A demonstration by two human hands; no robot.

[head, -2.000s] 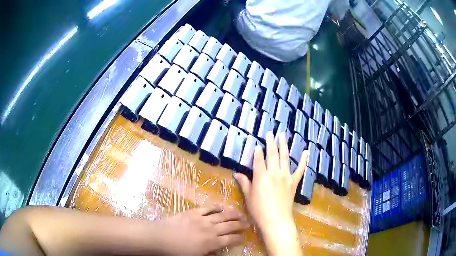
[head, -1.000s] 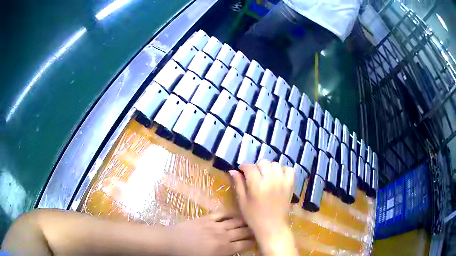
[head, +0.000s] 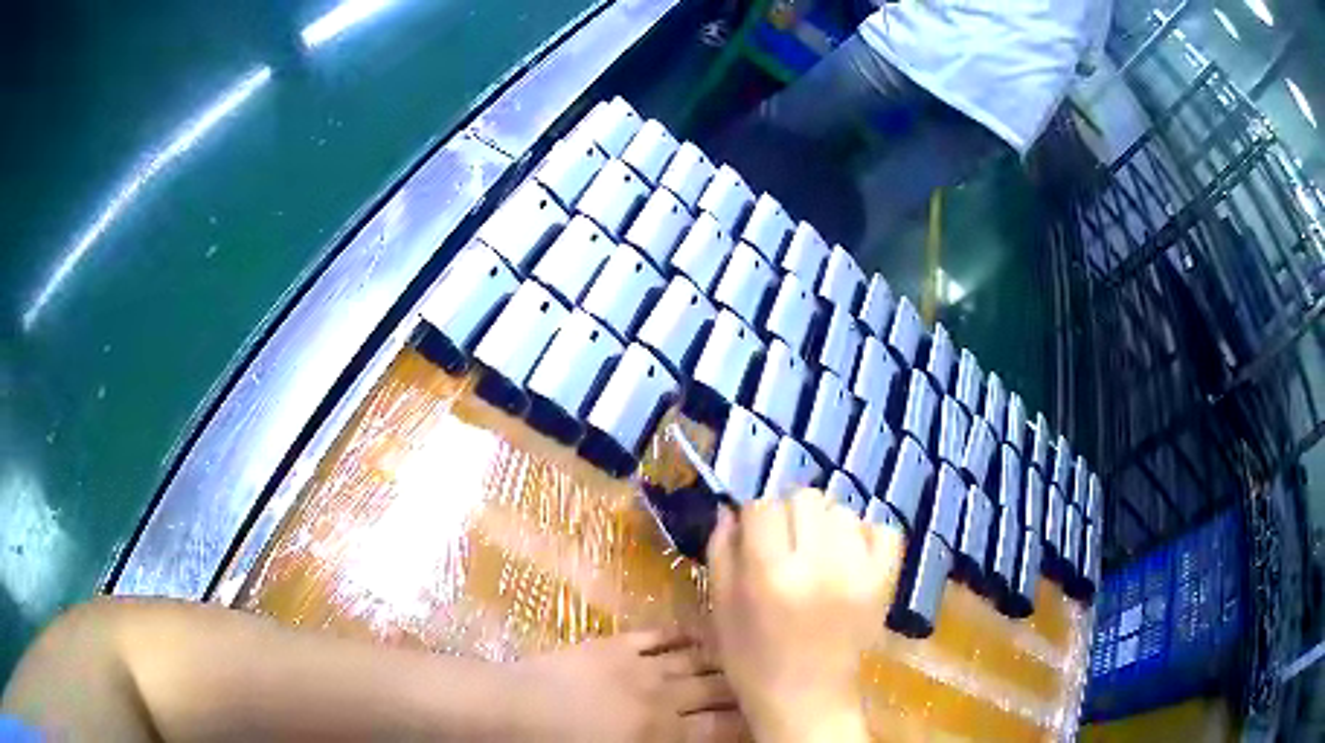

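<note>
Silver-grey housings [head: 629, 395] with black lower ends stand in several close slanted rows on the orange, film-covered board [head: 538, 537]. My right hand [head: 799, 581] is at the front row with its fingers closed on one tilted housing [head: 698, 520]; its black side and a thin pale edge show, and my fingers hide the rest. A gap in the front row lies just behind it. My left hand [head: 618, 690] lies flat and empty on the board beside my right wrist, partly hidden by it.
A glossy green conveyor [head: 160, 247] with a metal side rail [head: 313, 334] runs along the left. A person in a white top [head: 1003, 66] is beyond the board. A dark rack [head: 1192, 247] and a blue crate [head: 1170, 610] are at right.
My right hand has gone from spread over the front row to gripping a housing, which is now tilted out of its row, leaving a gap. The person beyond has moved right in view.
</note>
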